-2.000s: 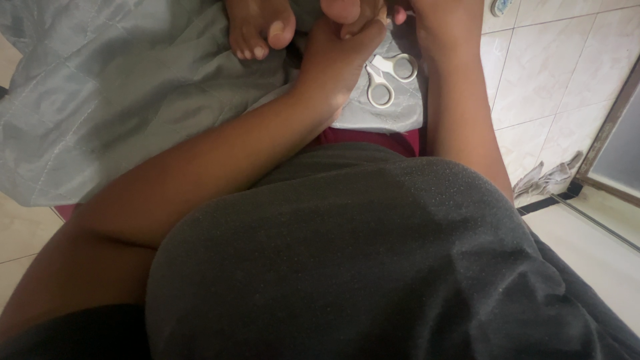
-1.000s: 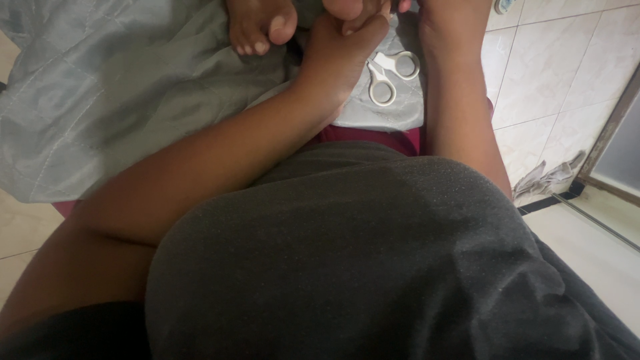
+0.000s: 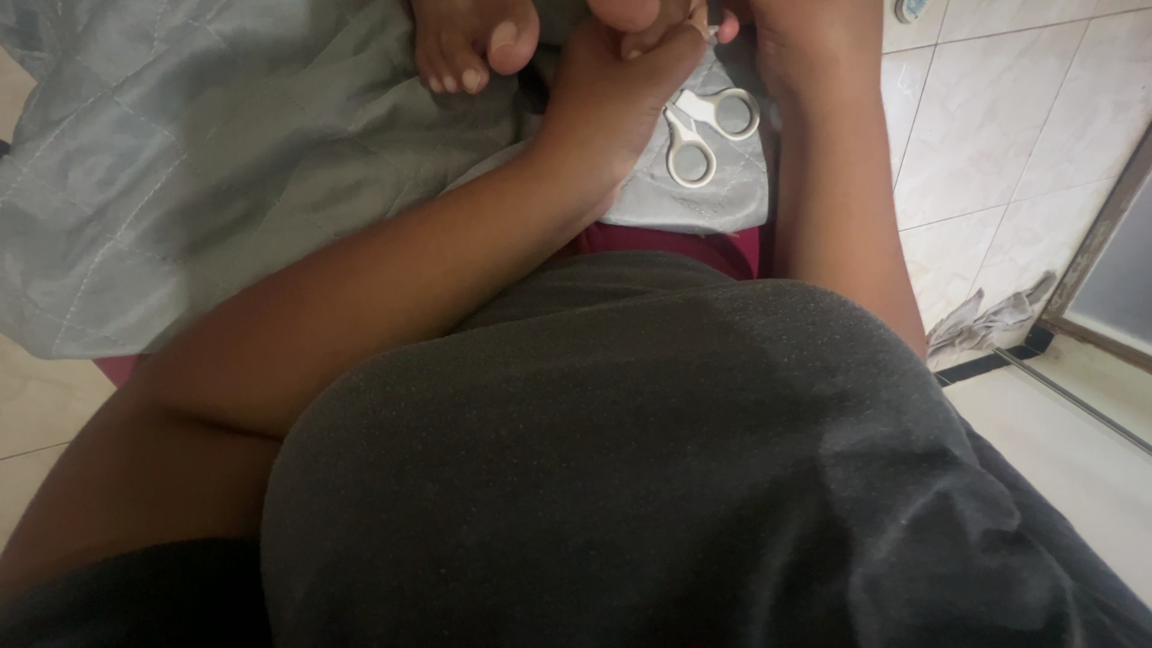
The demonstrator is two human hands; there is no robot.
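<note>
Near the top edge, my left hand (image 3: 621, 85) is closed around the toes of a bare foot (image 3: 625, 13), its thumb pointing right. My right hand (image 3: 810, 36) is at the top right, partly cut off by the frame; its fingertips lie out of sight or near the toes, and what they hold cannot be told. Another bare foot (image 3: 477, 40) rests left of my left hand. White-handled scissors (image 3: 691, 153) lie on a grey quilted cloth (image 3: 270, 135) between my wrists, handle loops toward me, blades hidden behind my left hand.
The grey quilted cloth spreads across the upper left over magenta fabric (image 3: 670, 247). Pale floor tiles (image 3: 999, 108) run along the right, with a crumpled cloth (image 3: 990, 319) near a framed panel (image 3: 1116, 243). A small bluish object (image 3: 911, 9) lies at the top right edge.
My right hand and forearm have shifted slightly. My left hand stays at the toes, and the scissors lie in nearly the same place.
</note>
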